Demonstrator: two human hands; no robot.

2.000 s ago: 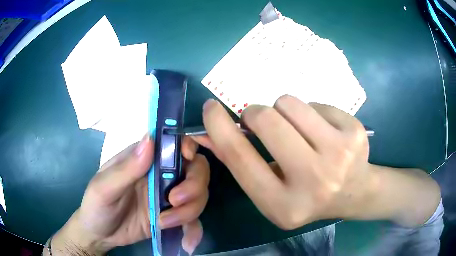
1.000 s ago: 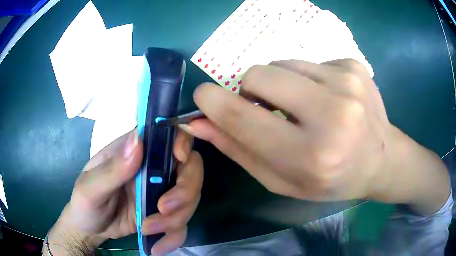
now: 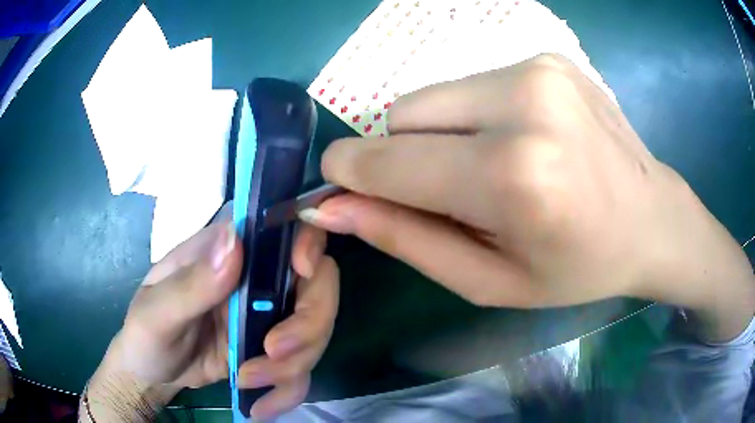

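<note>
My left hand (image 3: 186, 301) holds the pen-shaped device (image 3: 277, 124) upright, its light-blue side to the left and its black face towards me. A light-blue oval button (image 3: 262, 306) shows low on the face. My right hand (image 3: 505, 182) grips a slim metal tool (image 3: 316, 197) between thumb and index finger. The tool's flat tip lies over the upper part of the black face and hides the spot where the upper button sits. Whether the tip touches the casing is hard to tell.
A white sheet with red marks (image 3: 464, 49) lies behind my right hand on the dark-green bench (image 3: 50, 206). White paper pieces (image 3: 157, 124) lie left of the device. A blue bin edge (image 3: 33, 16) shows at the top left. More paper (image 3: 7, 310) shows at the left edge.
The device and left hand have shifted slightly left and up in view. My right hand has moved up and rolled over. The tool now slants over the upper button, which is no longer visible.
</note>
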